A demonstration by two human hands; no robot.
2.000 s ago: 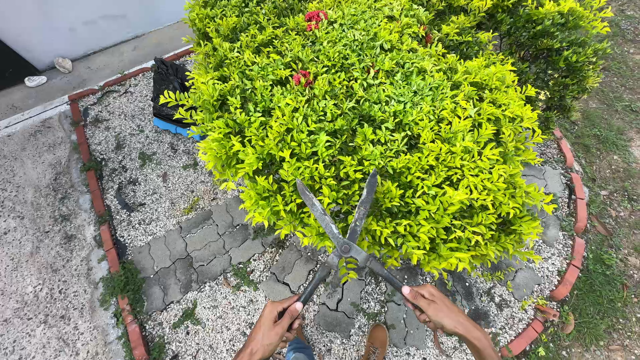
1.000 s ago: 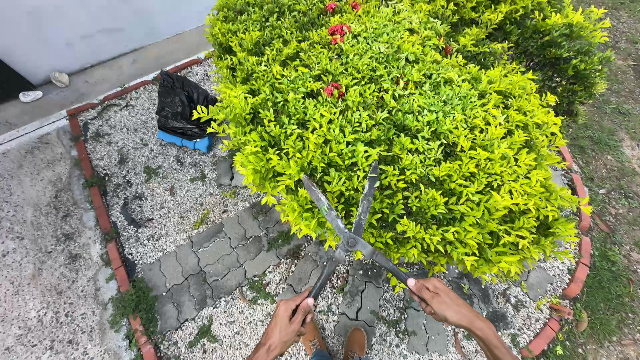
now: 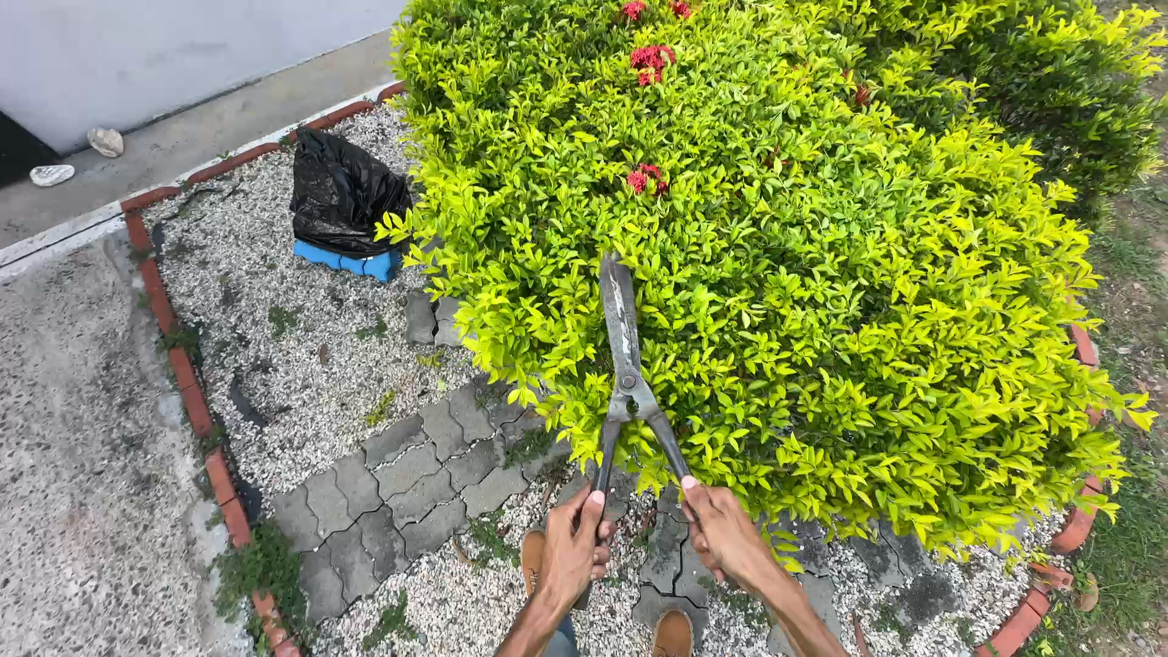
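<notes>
A pair of metal hedge shears (image 3: pixel 628 381) lies over the near side of a yellow-green leafy shrub (image 3: pixel 766 301), blades together and pointing away from me. My left hand (image 3: pixel 573 545) is closed around the left handle, its thumb along the top. Around the right handle my right hand (image 3: pixel 724 529) is wrapped. Both hands are low in the view, over the gravel and pavers in front of the shrub. The blade tips rest on or just above the leaves; which of the two I cannot tell.
Left of the shrub, a black plastic bag (image 3: pixel 345 193) sits over a blue container (image 3: pixel 347 261) on gravel. Interlocking grey pavers (image 3: pixel 415 484) cross the gravel. Red brick edging (image 3: pixel 186 370) borders the bed. Two pale stones (image 3: pixel 106 141) lie by the wall. My brown shoes (image 3: pixel 673 633) are below.
The shear blades, spread wide in both earlier frames, have come together, and my hands have moved nearer each other. The view has shifted somewhat.
</notes>
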